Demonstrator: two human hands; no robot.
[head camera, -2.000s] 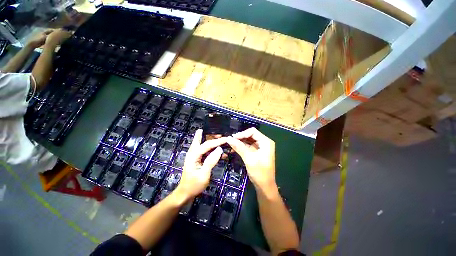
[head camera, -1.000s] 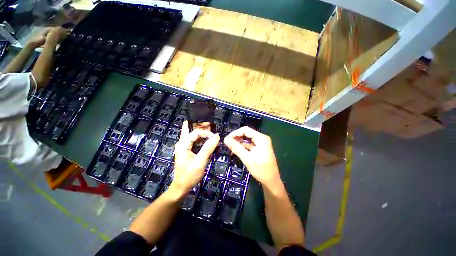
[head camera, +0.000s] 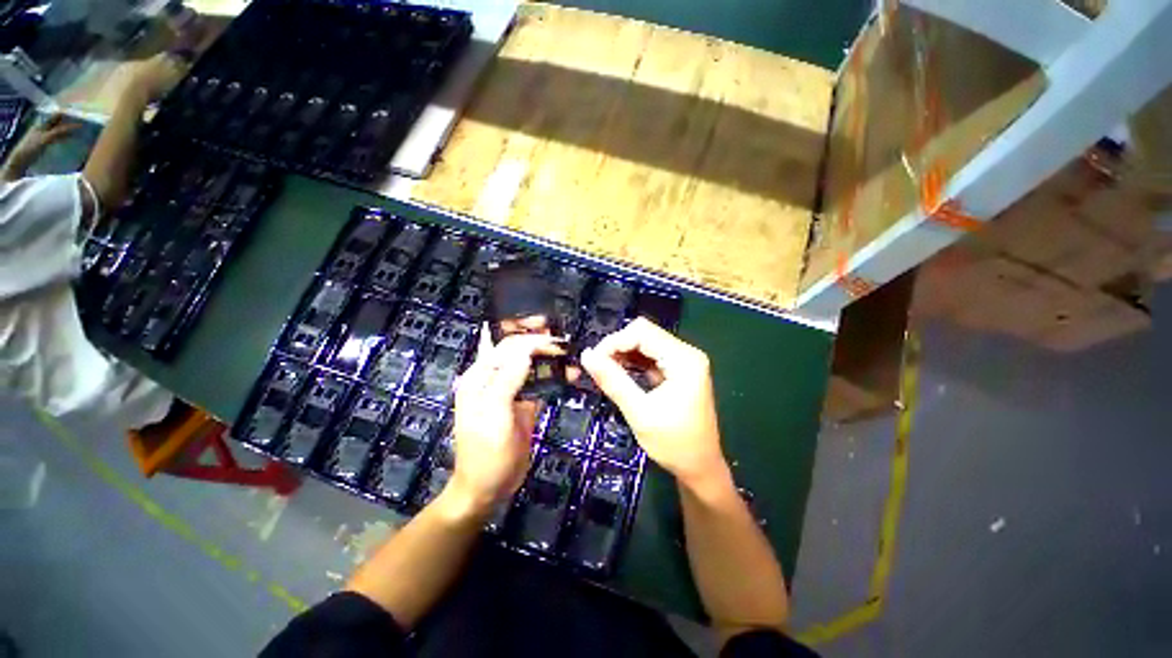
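Note:
My left hand (head camera: 495, 418) holds a black plastic housing (head camera: 521, 293) above the tray, its fingers around the lower part and the dark top part sticking out beyond them. My right hand (head camera: 653, 392) is just right of it, thumb and index finger pinched together near the housing's right edge. Whether a tiny part is between those fingertips is too small to tell. The black blister tray (head camera: 337, 363) lies beneath both hands, with rows of pockets holding black and grey housings. One pocket at its left middle looks glossy and without a housing.
A plywood board (head camera: 643, 154) lies beyond the tray. A white frame post (head camera: 990, 167) and cardboard cartons (head camera: 1015, 276) stand at the right. Darker trays (head camera: 309, 90) are at upper left, above a neighbouring filled tray (head camera: 180, 257). Another person's arms and pale sleeve (head camera: 45, 257) are at far left.
My left fingers have spread from their ring shape, showing more of the housing. My right hand stays pinched beside it. The other person's hands have moved apart. The view has shifted slightly.

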